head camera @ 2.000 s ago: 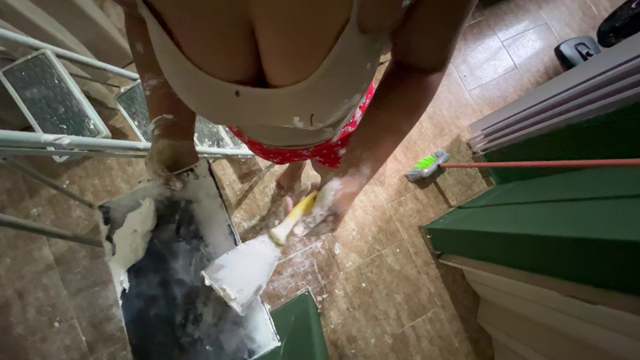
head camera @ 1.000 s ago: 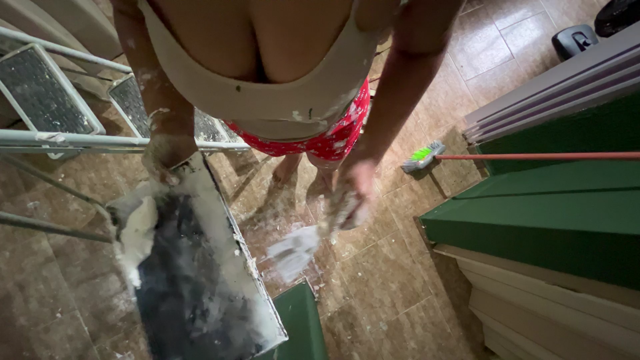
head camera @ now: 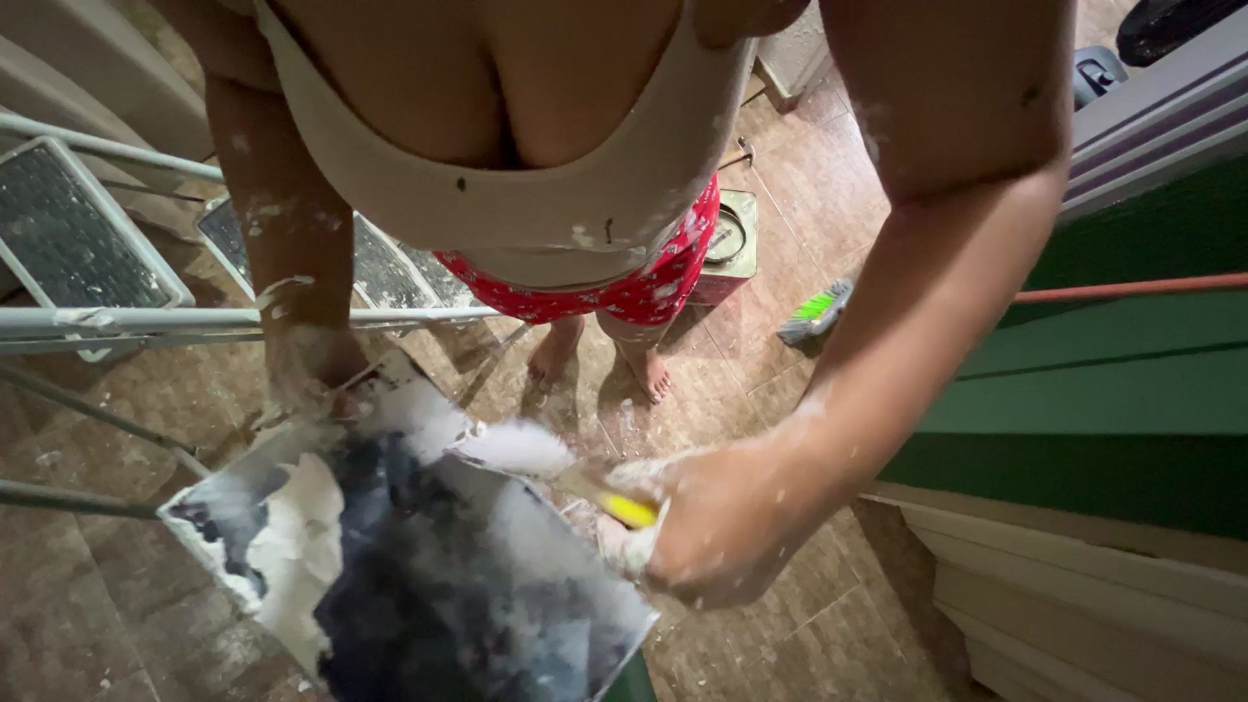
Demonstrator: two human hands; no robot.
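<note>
My left hand (head camera: 702,522), at the right of the picture, grips the yellow-marked handle of a putty knife (head camera: 517,447). The knife's blade, coated in white compound, is at the upper right edge of a dark rectangular board or tray (head camera: 419,565). White paste lies smeared over that surface, with a thick lump (head camera: 297,531) on its left part. My right hand (head camera: 317,370), at the left of the picture, holds the board's upper end; its fingers are partly hidden. White splashes mark both arms.
A metal stepladder (head camera: 175,320) with dark treads stands at the left. Behind my legs is a square tin (head camera: 736,239). A broom head (head camera: 817,312) with green bristles rests on the tiled floor. Dark green panels (head camera: 1092,478) border the right side. My bare feet (head camera: 648,375) are below me.
My left hand has brought the putty knife from beside the board to its edge. The board has turned and sits nearer the view. The view has shifted, showing the tin.
</note>
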